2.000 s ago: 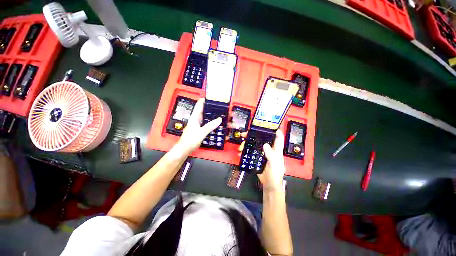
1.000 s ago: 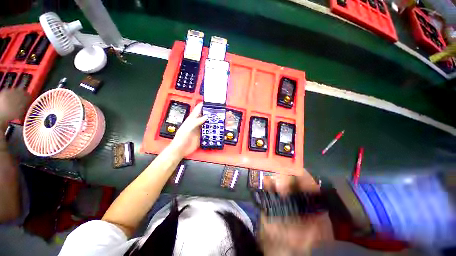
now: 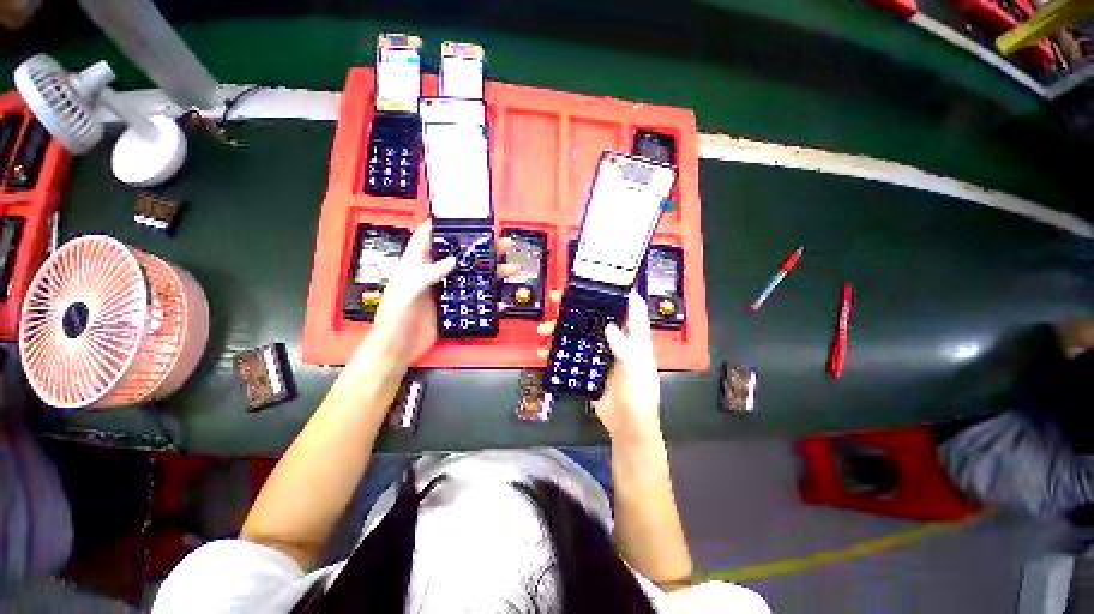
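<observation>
My left hand holds an open flip phone upright over the tray, its screen white and my thumb on the upper keys. My right hand holds a second open flip phone, tilted to the right, its screen lit and my thumb at the keypad. The red-orange tray lies beneath both. Two more open phones with lit screens stand in its back left pockets, one of them partly hidden. Closed phones with covers off lie in front-row pockets; some are partly hidden.
A pink fan and a small white fan stand at the left. Loose batteries lie along the near edge. A red-and-pale pen and red marker lie at the right. Another tray is at far left.
The other person's blurred arm at the lower right is gone. My right hand is back over the tray with an open phone. The view has shifted, so the tray appears further left.
</observation>
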